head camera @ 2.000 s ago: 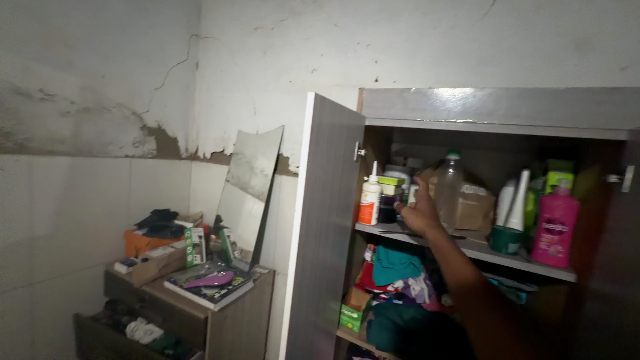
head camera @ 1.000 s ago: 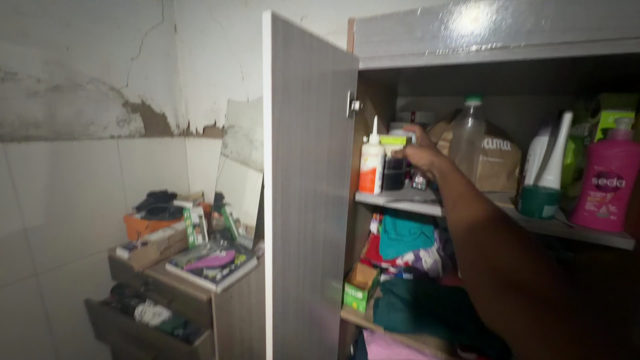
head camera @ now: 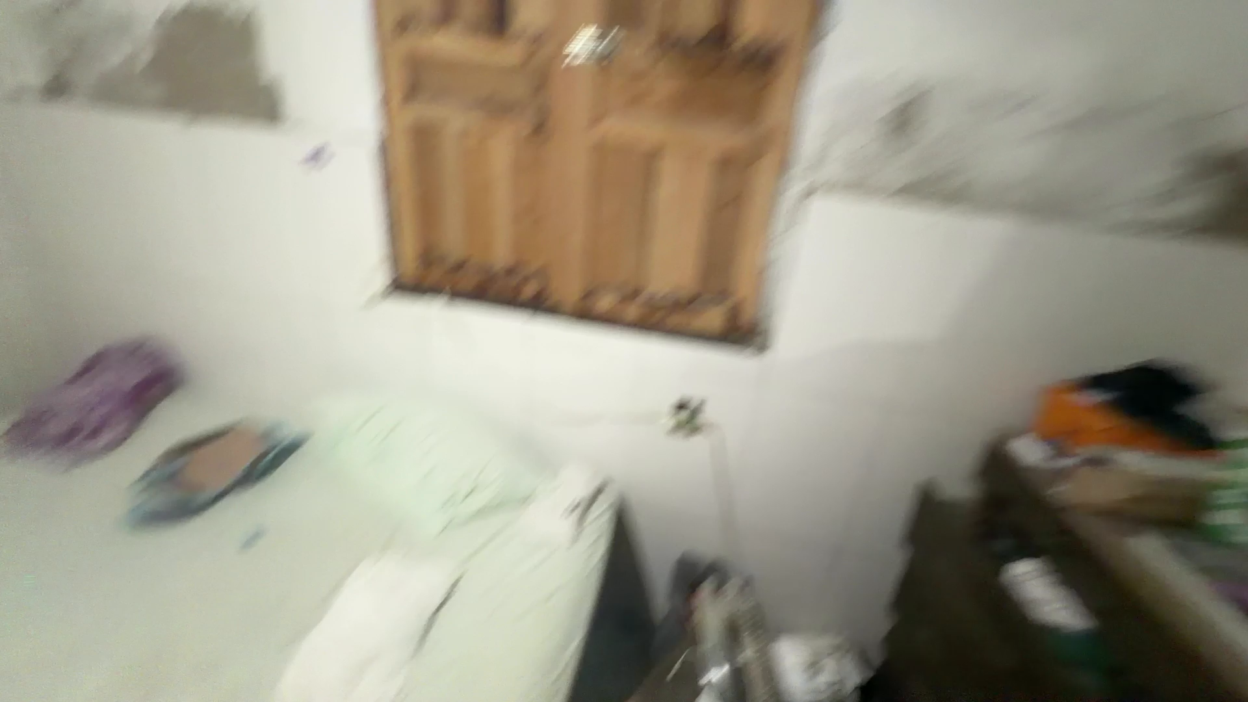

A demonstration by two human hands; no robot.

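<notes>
Neither my left hand nor my right hand shows in the head view, which is blurred. A bed with a pale sheet fills the lower left. On it lie a pale green pillow, a purple cloth, a blue item with a brownish middle and a white cloth. The wooden chest of drawers at the right has an open drawer with things inside. An orange item and a dark cloth rest on top of it.
A closed wooden window shutter is set in the white wall, above a wall socket with a cord. Blurred items are heaped on the floor side between the bed and the drawers. Plaster peels at the upper left.
The view has swung far to the left, away from the open cabinet. My right hand, earlier at the bottles on the cabinet shelf, is out of view.
</notes>
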